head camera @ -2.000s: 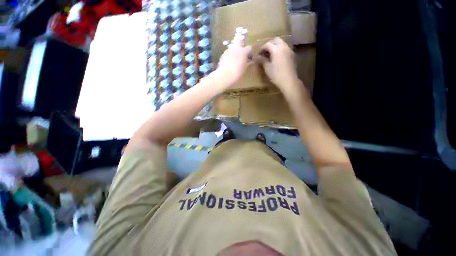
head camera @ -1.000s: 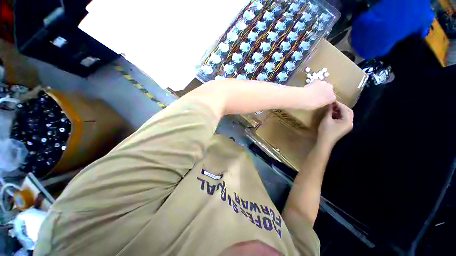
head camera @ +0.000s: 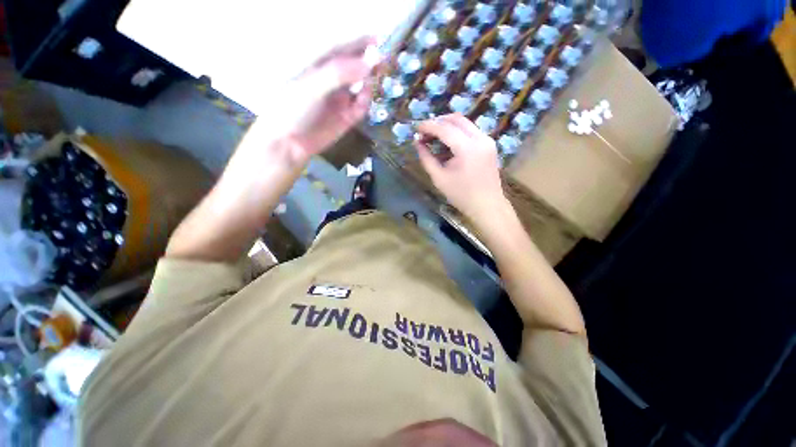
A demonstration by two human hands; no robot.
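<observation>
The clear blister tray (head camera: pixel 425 19) holds rows of silver star-like motors (head camera: pixel 492 58) with red-brown wiring between them. My left hand (head camera: pixel 327 100) is at the tray's left edge, slightly blurred, with small white parts (head camera: pixel 356 87) at its fingertips. My right hand (head camera: pixel 463 157) is at the tray's near edge, thumb and fingertips close together by the lowest motors; whether they hold a part is too small to tell. A loose pile of small white parts (head camera: pixel 591 116) lies on the cardboard carton (head camera: pixel 559 175), right of the tray.
White sheets (head camera: pixel 253 44) lie left of the tray. A black crate (head camera: pixel 113 44) is at upper left. An open brown carton (head camera: pixel 161 188) of small black parts stands at left. A large black surface (head camera: pixel 689 288) fills the right. Something blue (head camera: pixel 711 30) is at upper right.
Both hands have moved left from above the carton to the near-left end of the tray and are now apart. The white pile on the carton is uncovered. The view has shifted slightly.
</observation>
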